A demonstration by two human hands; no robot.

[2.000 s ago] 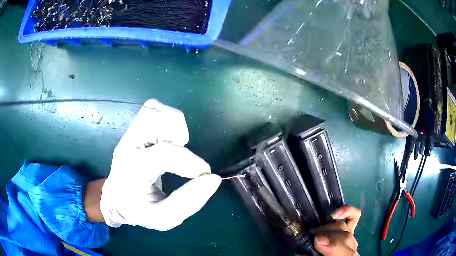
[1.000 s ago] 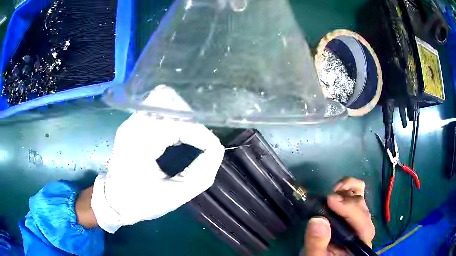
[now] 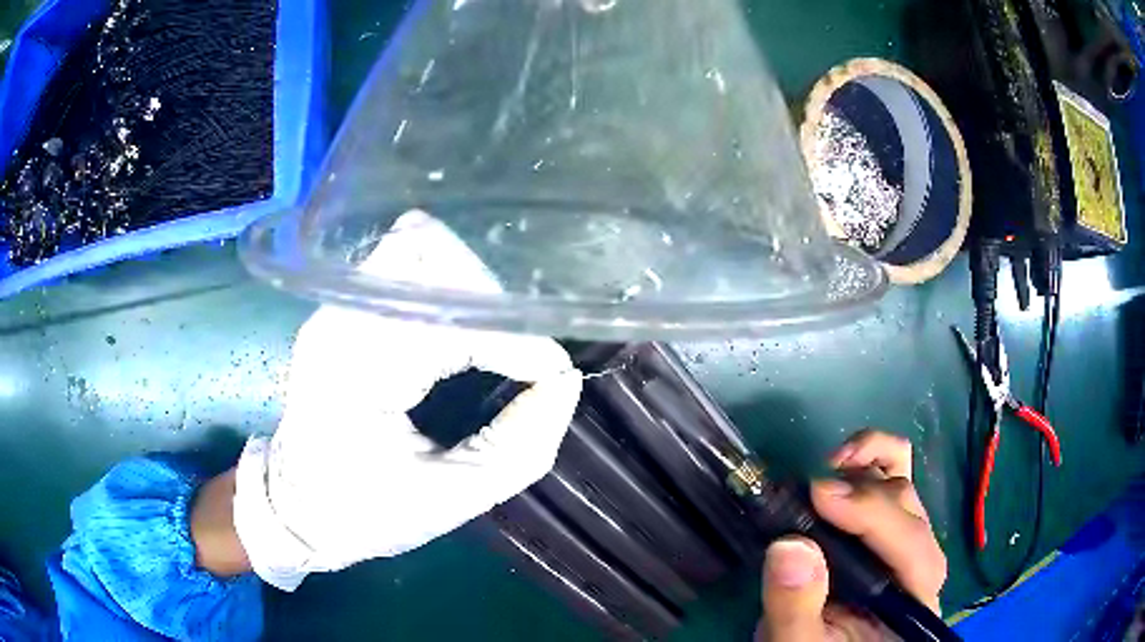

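Observation:
Several long black plastic housings (image 3: 615, 489) lie side by side on the green mat, slanting from upper left to lower right. My left hand (image 3: 389, 414), in a white glove, pinches a thin strand of solder wire (image 3: 603, 373) over the upper end of the rightmost housings. My bare right hand (image 3: 866, 539) holds the black handle of the soldering iron (image 3: 748, 477), its brass-coloured collar above the right housing and its tip pointing up and left. The glove covers part of the housings' upper ends. Whether tip and wire touch cannot be told.
The clear fume funnel (image 3: 565, 301) hangs over the upper middle, across my gloved fingers. A blue tray (image 3: 163, 238) of thin black parts is upper left. At the right are a round pot (image 3: 961, 176) with solder scraps, a black box with yellow label (image 3: 1092, 163) and red-handled pliers (image 3: 988, 483).
Since two seconds ago the view has shifted, and the funnel now hangs over my gloved hand. In the last second, my gloved fingers have moved slightly right; the iron stays over the right housing.

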